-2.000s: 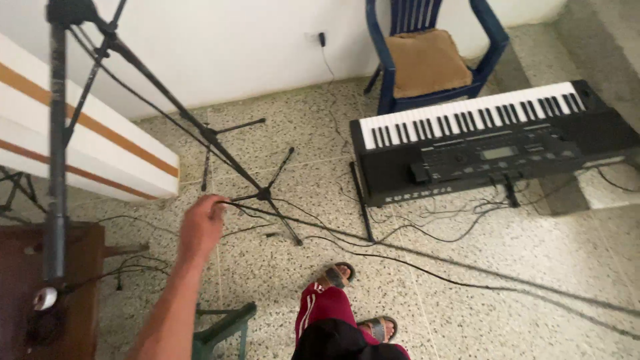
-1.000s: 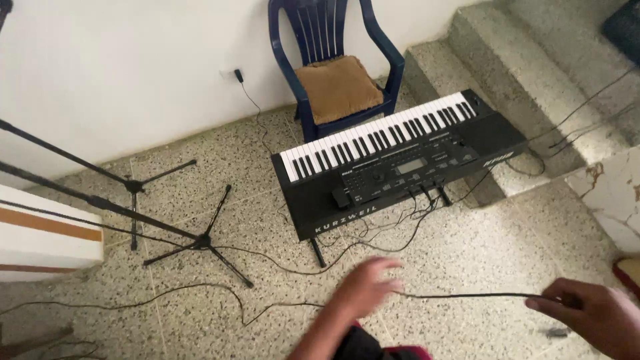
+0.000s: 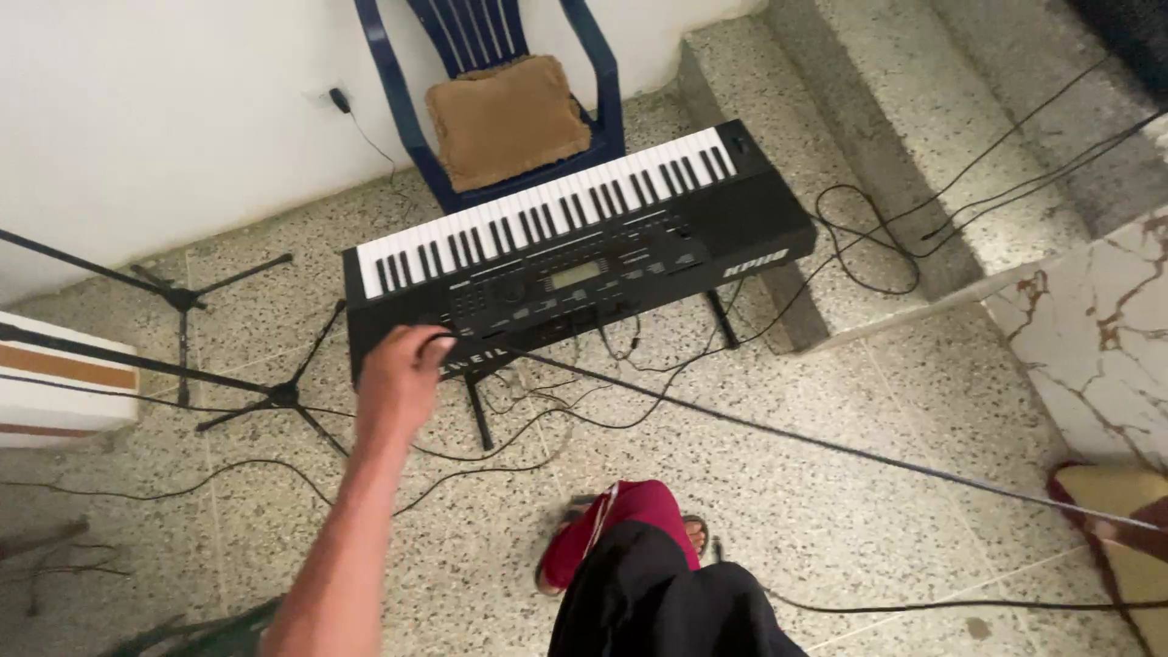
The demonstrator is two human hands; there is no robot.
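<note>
My left hand (image 3: pixel 400 374) pinches a black cable (image 3: pixel 730 415) in front of the left end of a Kurzweil electronic keyboard (image 3: pixel 584 265). From there the cable runs taut down to the right edge of the view. At that edge my right hand (image 3: pixel 1127 537) is partly visible and blurred, closed around the cable. Another stretch of black cable (image 3: pixel 912 607) lies on the floor at the lower right, with its end near my foot. The keyboard rests on a dark stand, and thinner cables hang and lie tangled beneath it.
Behind the keyboard stands a blue plastic chair (image 3: pixel 607 87) with a brown cushion (image 3: pixel 506 119). Tripod stand legs (image 3: pixel 285 394) spread on the speckled floor at left, with a loose cable (image 3: pixel 228 467) nearby. Stone steps (image 3: pixel 821 119) rise at right, with looped cables (image 3: pixel 867 283) on them.
A second ago both hands held a short span of cable below the keyboard; now the hands are wider apart and the span is longer. The view has swung right since the earliest frame.
</note>
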